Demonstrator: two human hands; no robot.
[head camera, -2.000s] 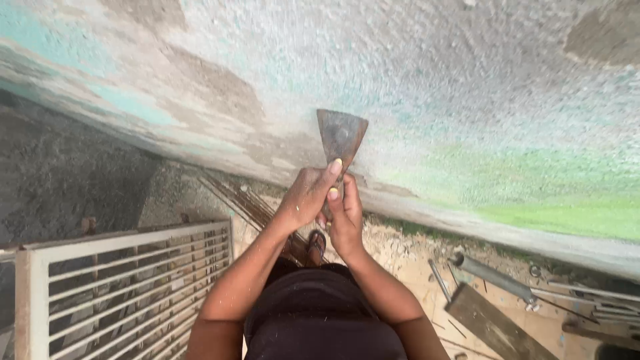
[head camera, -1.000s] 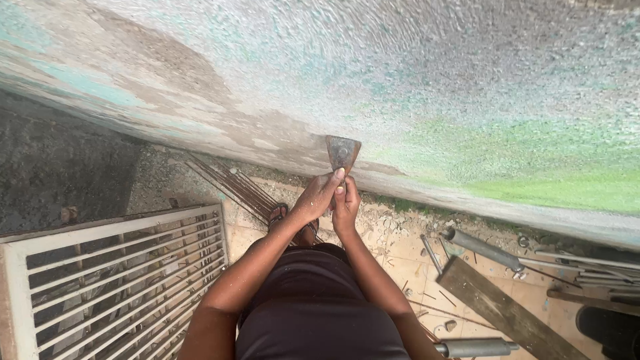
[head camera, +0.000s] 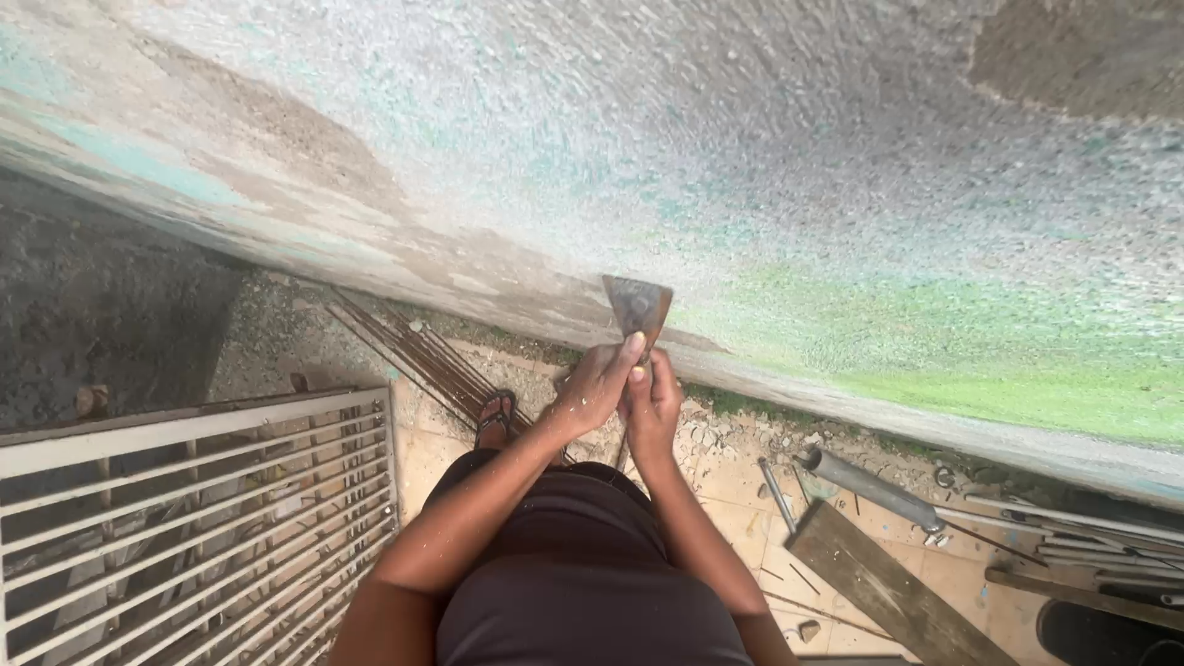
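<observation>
Both of my hands grip a paint scraper (head camera: 638, 303) with a worn, rusty trapezoid blade. My left hand (head camera: 597, 387) has its thumb along the base of the blade, and my right hand (head camera: 653, 407) closes on the handle from the other side. Fingers hide most of the handle. The wide edge of the blade lies at the rough wall (head camera: 555, 139), which shows patches of white, turquoise, green and bare grey-brown plaster. Pale specks of debris dot my hands and forearms.
A white metal grille (head camera: 194, 416) stands at the lower left. Thin rusty rods (head camera: 421, 356) lie near my sandalled foot (head camera: 496, 418). At the right are a wooden plank (head camera: 897, 583), a grey tube (head camera: 869, 486) and several pale pipes (head camera: 1091, 527). Rubble (head camera: 731, 439) lines the wall's base.
The scraper and both hands have moved about over the lower wall, the blade staying near the grey-brown patch. Both hands keep their hold. The view has shifted slightly.
</observation>
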